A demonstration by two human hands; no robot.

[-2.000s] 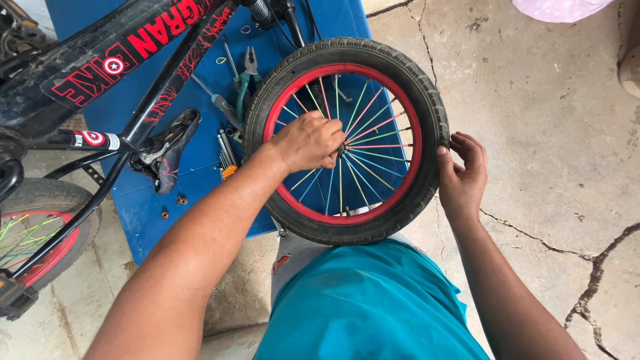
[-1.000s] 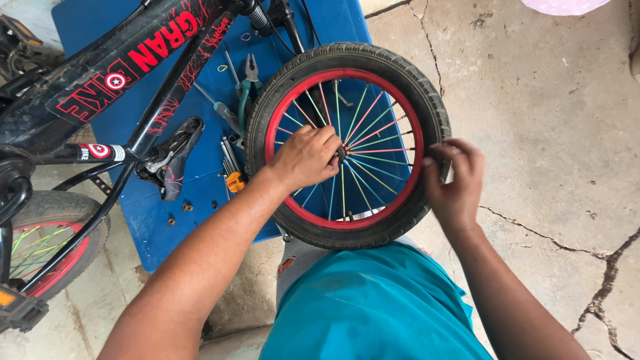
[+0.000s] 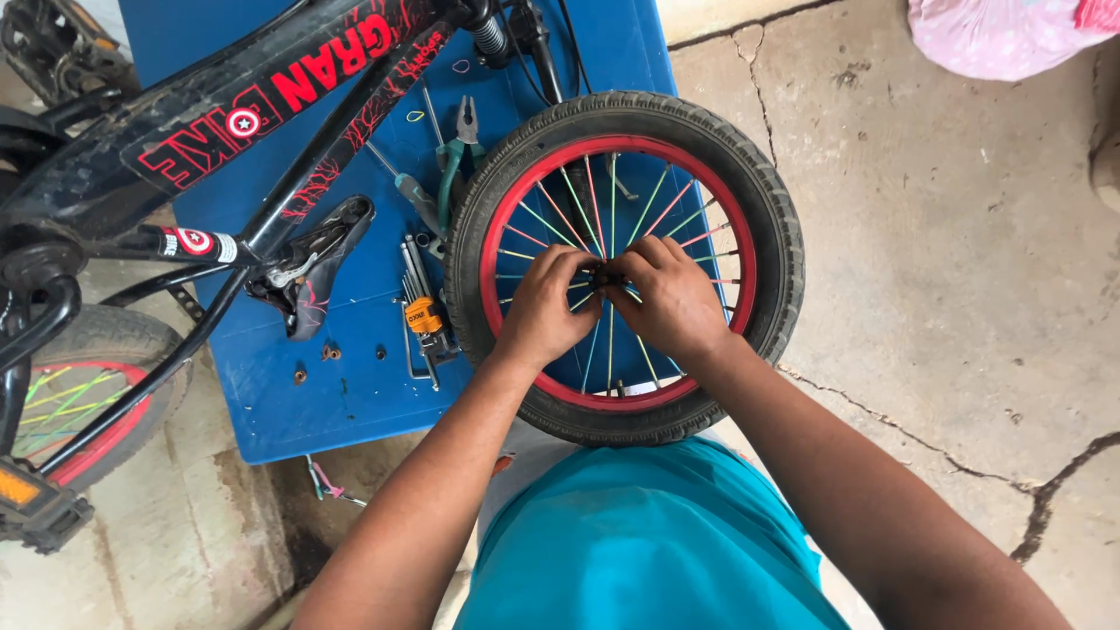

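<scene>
A small bicycle wheel with a red rim [image 3: 742,254], a black tyre [image 3: 781,206] and coloured spokes lies across the near right part of the blue table. At its middle, my left hand [image 3: 553,302] pinches the dark hub or axle end [image 3: 610,277] from the left. My right hand [image 3: 669,293] has its fingertips on the same part from the right. The fingers cover most of the hub, so whether a nut or other small part is between them cannot be told.
The black bicycle frame [image 3: 219,131] and saddle [image 3: 328,262] lie on the blue table [image 3: 262,411]. Pliers [image 3: 457,153], a screwdriver [image 3: 411,192], a hex key set [image 3: 423,315] and small metal parts [image 3: 331,352] are left of the wheel. Cracked concrete floor [image 3: 919,262] is at the right.
My right hand has left the tyre's right edge and moved left to the hub. My left hand stays at the wheel's middle.
</scene>
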